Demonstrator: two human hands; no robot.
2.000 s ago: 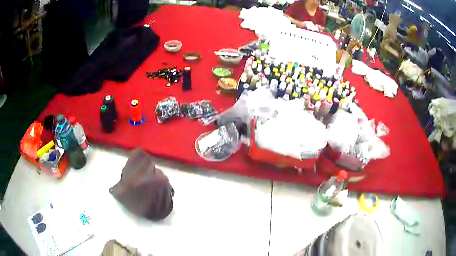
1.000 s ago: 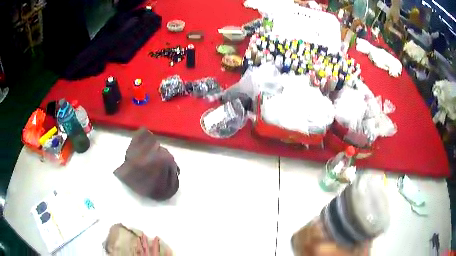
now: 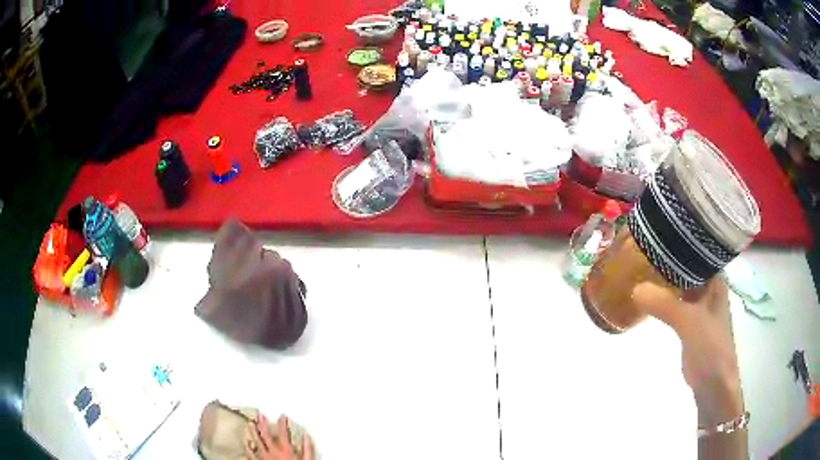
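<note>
A drinking jar [image 3: 661, 234] with amber contents, a black-and-white patterned band and a pale lid is tilted above the white table at the right. My right hand [image 3: 688, 319] is wrapped around it from below; a bracelet is on the wrist. My left hand [image 3: 277, 440], cut off by the bottom edge, rests its fingers on a beige cloth pouch [image 3: 225, 433]; whether it grips the cloth is unclear. A peaked brown cloth [image 3: 254, 292] stands on the white table at centre left.
A red-capped bottle [image 3: 591, 244] stands just left of the jar. Papers [image 3: 126, 409] and an orange-red basket [image 3: 56, 269] with bottles lie left. The red cloth [image 3: 297, 193] holds bagged trims [image 3: 503, 135], thread cones [image 3: 494, 54] and dark garments [image 3: 175, 76].
My right hand has come into view and lifted the jar upward from the lower right. My left hand has appeared on the beige pouch. The view has shifted slightly.
</note>
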